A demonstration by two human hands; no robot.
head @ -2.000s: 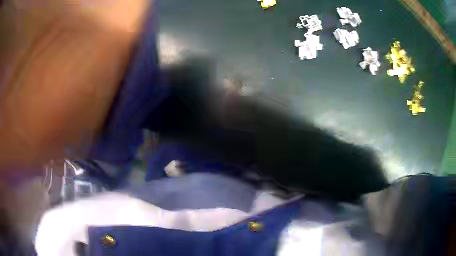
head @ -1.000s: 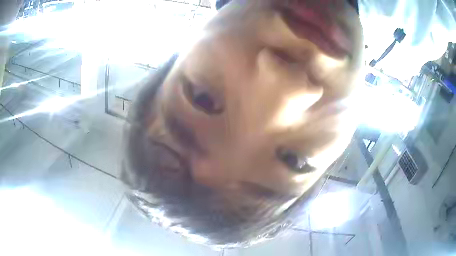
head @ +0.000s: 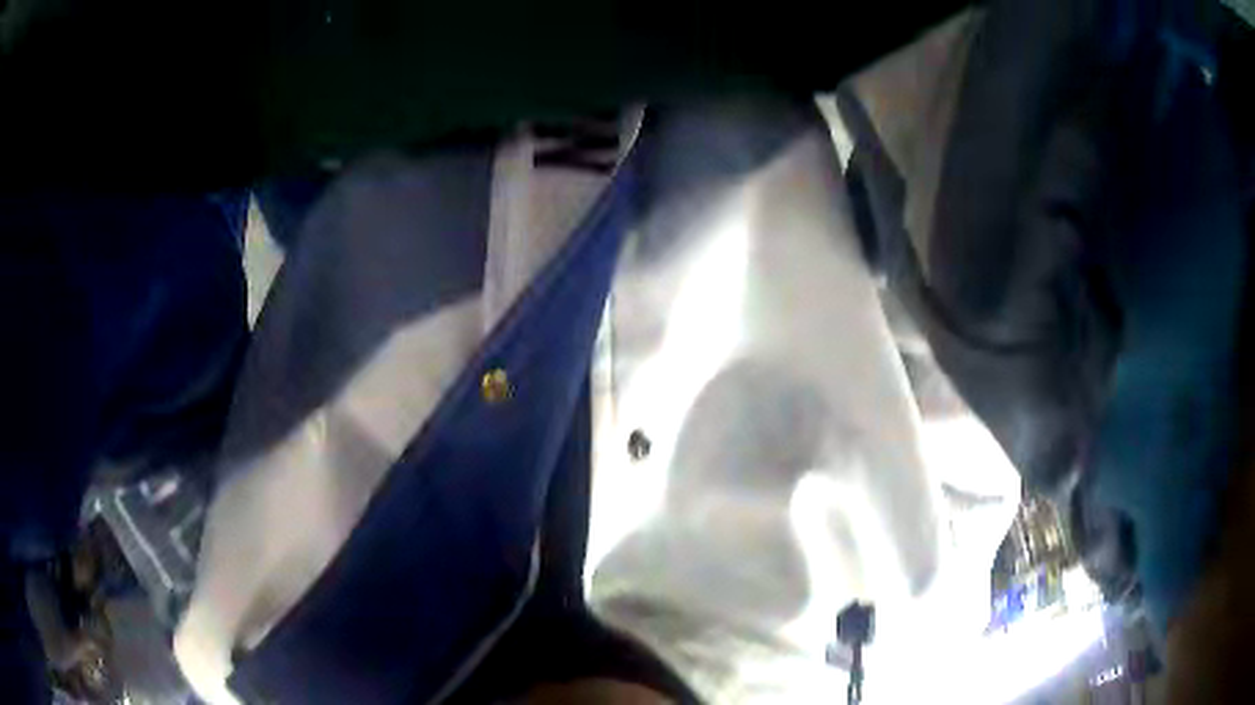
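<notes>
A jacket (head: 468, 455) in dark blue, white and grey fills most of the head view, turned towards the camera. A gold-coloured button (head: 497, 386) and a small dark button (head: 639, 445) show on it. Dark blue cloth is at the left and a teal-blue sleeve (head: 1170, 331) at the right. A blurred brown patch at the lower right edge cannot be identified. Neither of my hands can be made out. No small metal or pale parts are visible.
A very dark green-black area (head: 413, 83) spans the top. Bright glare and unclear blurred objects show at the lower right. A small dark object (head: 855, 624) stands out near the bottom. Skin shows at the bottom edge.
The view has swung from a bench with gold and pale pieces, past a person's head and a bright ceiling, to the jacket. The pieces are out of view.
</notes>
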